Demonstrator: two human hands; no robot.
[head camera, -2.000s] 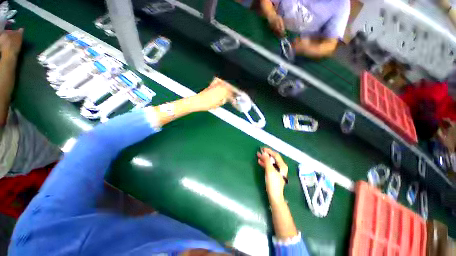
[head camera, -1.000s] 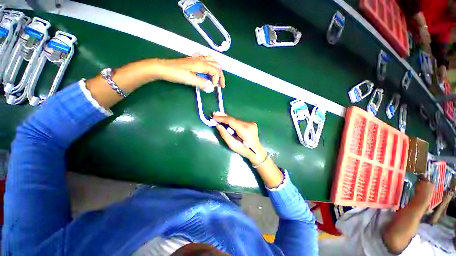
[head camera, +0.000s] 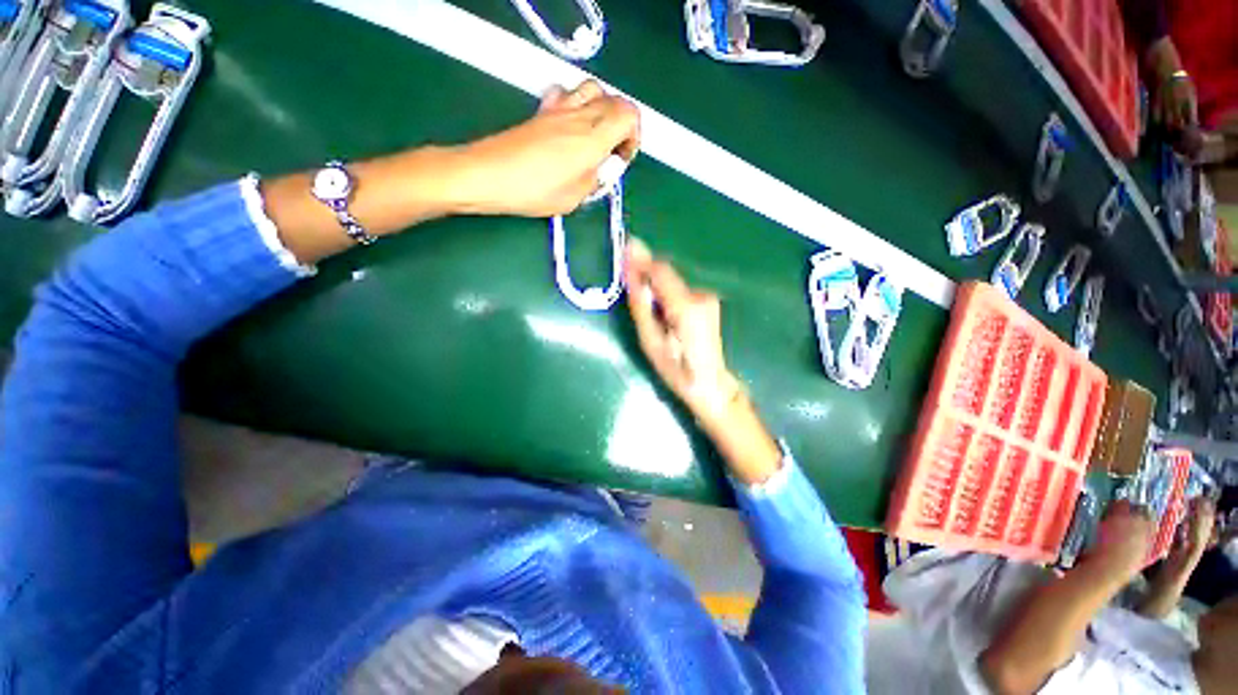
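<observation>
My left hand (head camera: 570, 152), with a watch on its wrist, grips the head end of a white loop-shaped product (head camera: 561, 258). Its fingers hide most of that end. The loop's open middle and rounded end extend over the green bench on the near side of the white strip. My right hand (head camera: 675, 326) is slightly blurred, its fingertips close beside the loop's right side; I cannot tell if they touch it. A thin dark tool does not show clearly in it now.
Overlapping loops with blue labels (head camera: 133, 116) lie at the upper left. A small group of loops (head camera: 855, 319) lies left of a coral compartment tray (head camera: 1011, 428). A brown carton (head camera: 1124, 428) is beyond it. More loops (head camera: 760, 30) lie beyond the white strip (head camera: 740, 170). Another person's arm (head camera: 1066, 597) is lower right.
My left hand came back from beyond the strip and now grips a loop on the near side. My right hand moved from the loop's rounded end to its right side; the dark tool seen earlier no longer shows clearly.
</observation>
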